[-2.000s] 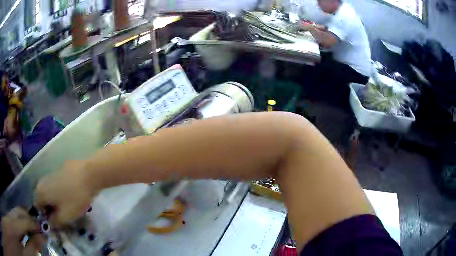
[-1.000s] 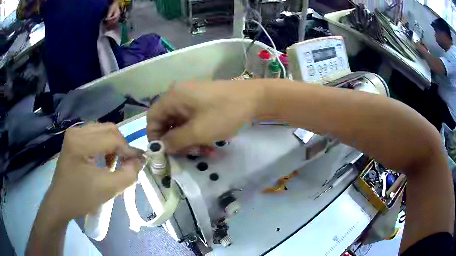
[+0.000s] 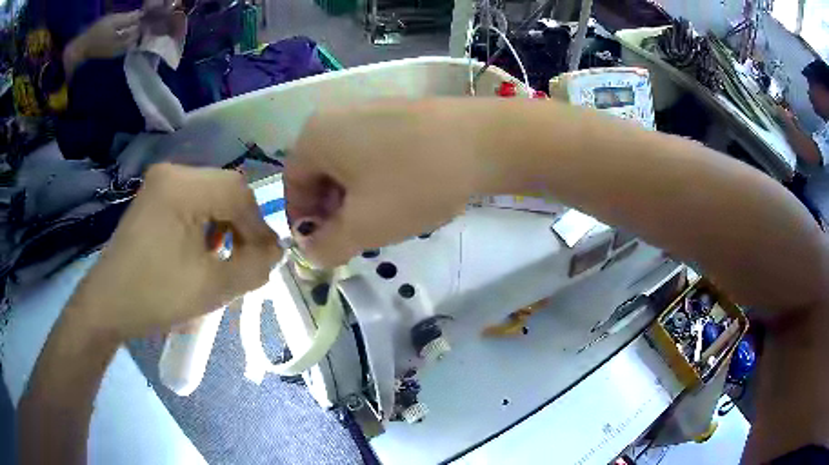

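The white sewing machine head (image 3: pixel 473 254) lies below my hands. My left hand (image 3: pixel 195 245) is pinched, its fingertips at the machine top. My right hand (image 3: pixel 373 182) is curled with its fingertips beside them, nearly touching. Anything thin between the fingertips is too small to tell. My right hand mostly hides the cream thread post. White tape loops (image 3: pixel 253 336) hang at the head's front, over grey finely patterned fabric (image 3: pixel 245 418). The cream ribbed tension knob (image 3: pixel 436 347) is on the head.
Yellow-handled snips (image 3: pixel 516 320) and thin metal tools (image 3: pixel 627 313) lie to the right. A yellow tool box (image 3: pixel 673 354) is at the table's right end. The control panel (image 3: pixel 627 95) stands behind. Dark fabric (image 3: pixel 54 218) lies left. Other people are at back left and far right.
The view has swung from the machine's right side toward its front. Since a second ago, my hands have come closer together, and my right hand now covers most of the thread post.
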